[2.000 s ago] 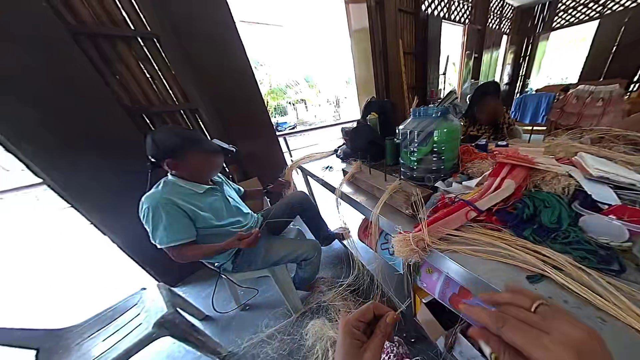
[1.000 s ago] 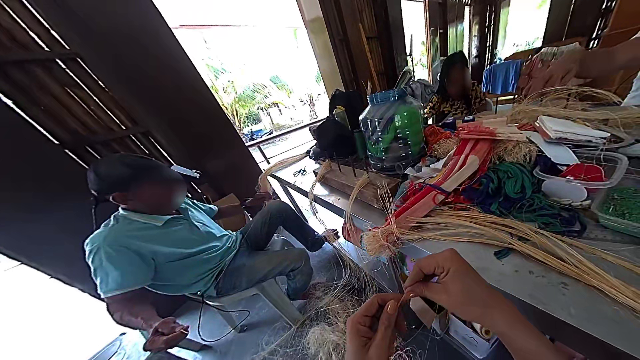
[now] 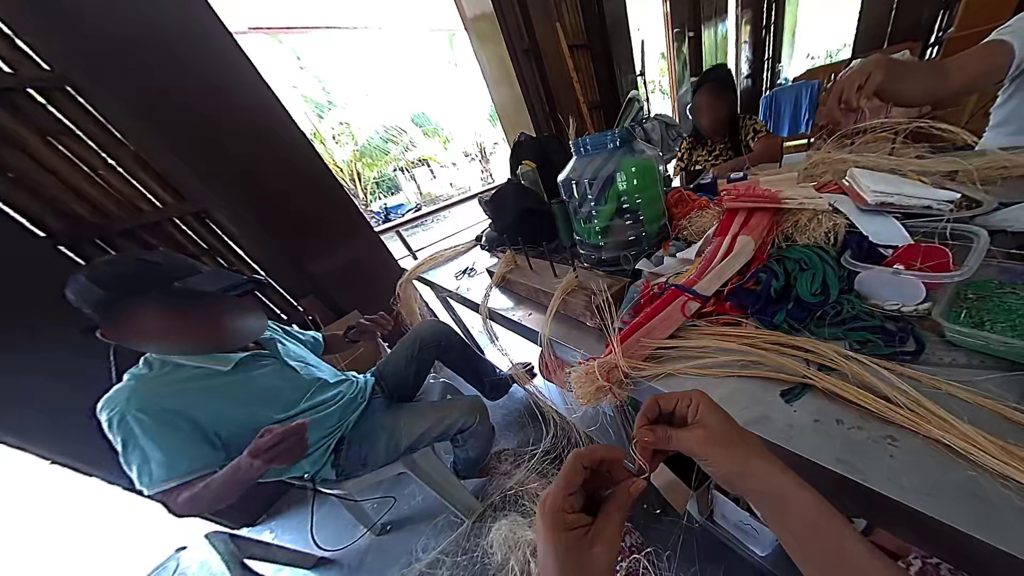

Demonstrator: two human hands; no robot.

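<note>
At the lower centre, my left hand [image 3: 588, 508] pinches a thin pale fibre strand [image 3: 638, 458] between thumb and forefinger. The fingertips of my right hand [image 3: 688, 436] close on the same strand, just above and to the right of the left fingertips. A small loop of it shows between the two hands. Both hands are near the table's front edge, below the frayed end of a red and natural fibre bundle [image 3: 600, 380]. Long straw-coloured fibres [image 3: 768, 360] lie across the table to the right.
The metal table [image 3: 888, 448] bears a large plastic jar [image 3: 614, 200], a wooden block with metal pegs [image 3: 560, 292], dark green yarn [image 3: 816, 292] and plastic tubs [image 3: 992, 308]. A seated person [image 3: 240, 400] is at left; others are behind the table. Loose fibres [image 3: 512, 536] litter the floor.
My hands, apart two seconds ago with the right one spread, are now together at the strand. The seated person's near hand has risen from low beside the chair. An arm has come in at upper right.
</note>
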